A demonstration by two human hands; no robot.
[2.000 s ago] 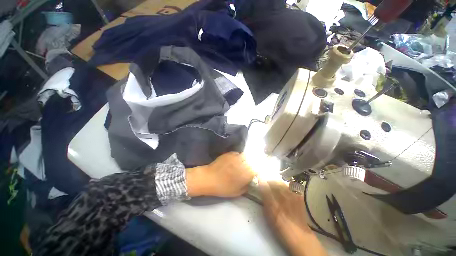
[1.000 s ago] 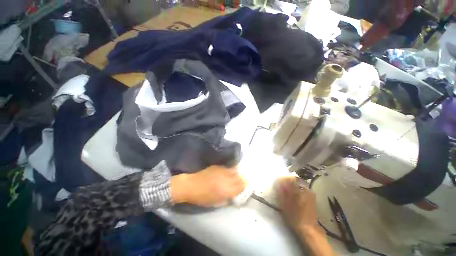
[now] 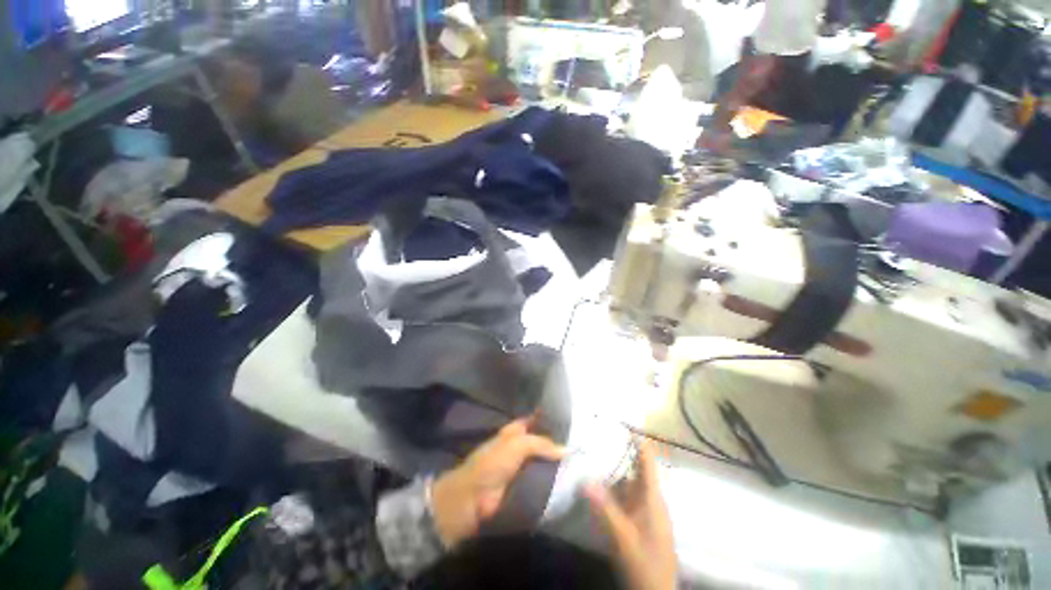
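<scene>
A dark grey garment piece (image 3: 426,363) with white cloth on its inner side lies bunched on the white table, and part of it hangs over the front edge. My left hand (image 3: 493,475) grips its near edge, with fingers bent around the cloth. My right hand (image 3: 632,524) is at the right side of the same piece, by the white lining (image 3: 571,478); its fingers look spread and blurred, and its hold on the cloth is unclear. The sewing machine head (image 3: 651,282) is beyond the hands, with bright glare below it.
Black snips (image 3: 751,444) and a black cord (image 3: 688,398) lie on the machine bed. A black band (image 3: 821,282) drapes over the machine arm. Navy garments (image 3: 426,179) lie on a brown board behind. Navy and white cloth (image 3: 190,380) hangs at left. Neon green tape (image 3: 208,556) is lower left.
The view has tilted up and shows more of the workshop. Both hands have moved from beside the needle area toward the front edge, drawing the near part of the grey piece with them.
</scene>
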